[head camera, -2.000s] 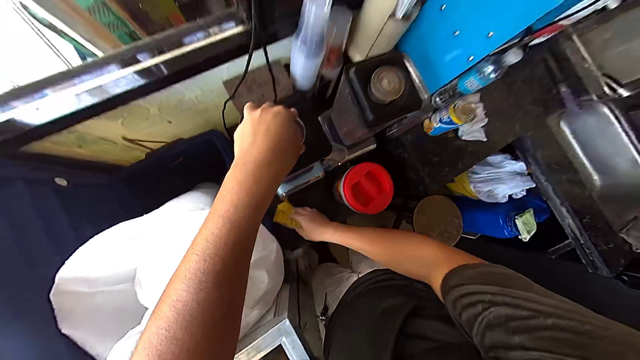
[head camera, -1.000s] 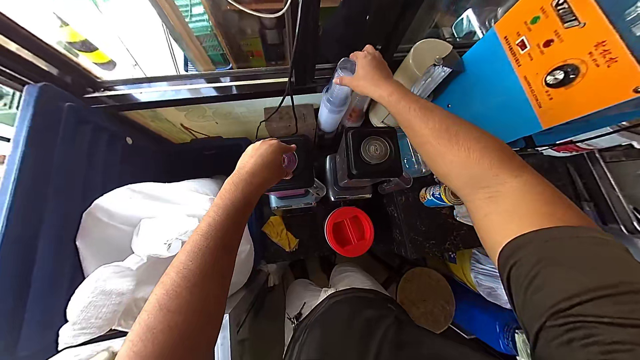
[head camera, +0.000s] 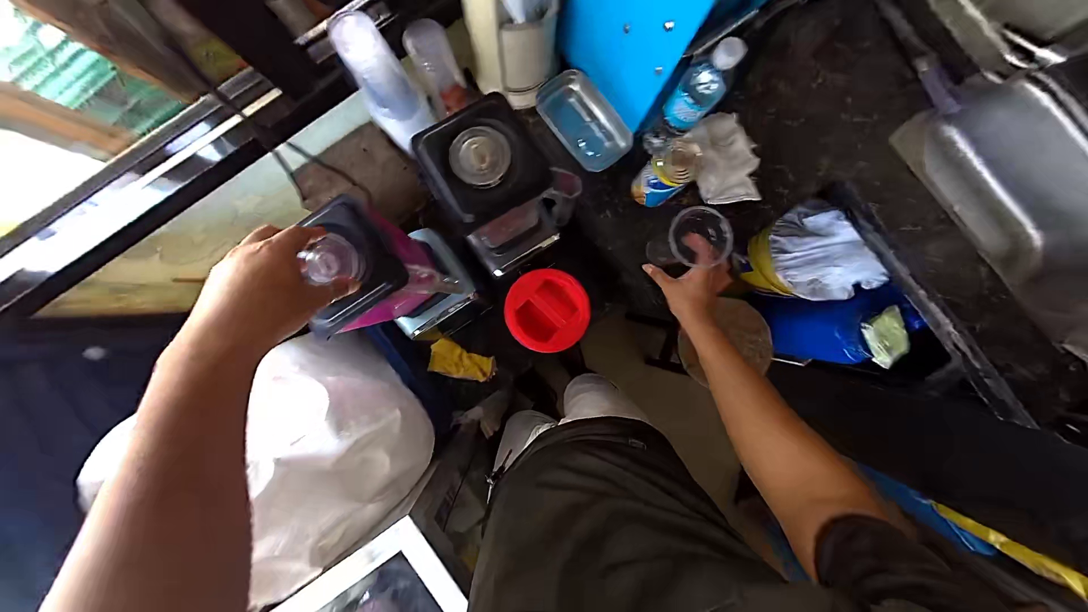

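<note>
My left hand (head camera: 276,285) grips the clear knob on the black lid of a blender jar (head camera: 387,272); the jar shows pink contents and leans beside its base. Far to the right, my right hand (head camera: 693,276) is on a clear plastic cup (head camera: 700,236), its round rim facing up. Between the hands stands a container with a red lid (head camera: 547,310). A second blender with a black lid (head camera: 483,160) is behind it. A yellow cloth (head camera: 461,360) lies below the left blender's base (head camera: 435,285).
Stacked clear cups (head camera: 378,76) and a clear plastic tub (head camera: 584,120) stand at the back. A water bottle (head camera: 699,89), a can (head camera: 659,183) and crumpled tissue (head camera: 724,159) are to the right. White sacks (head camera: 331,459) fill the lower left; a round stool (head camera: 729,336) is near my right forearm.
My right hand has moved from the stacked cups at the back to the right side, now with a clear cup. My left hand remains at the left blender, whose jar is now tilted.
</note>
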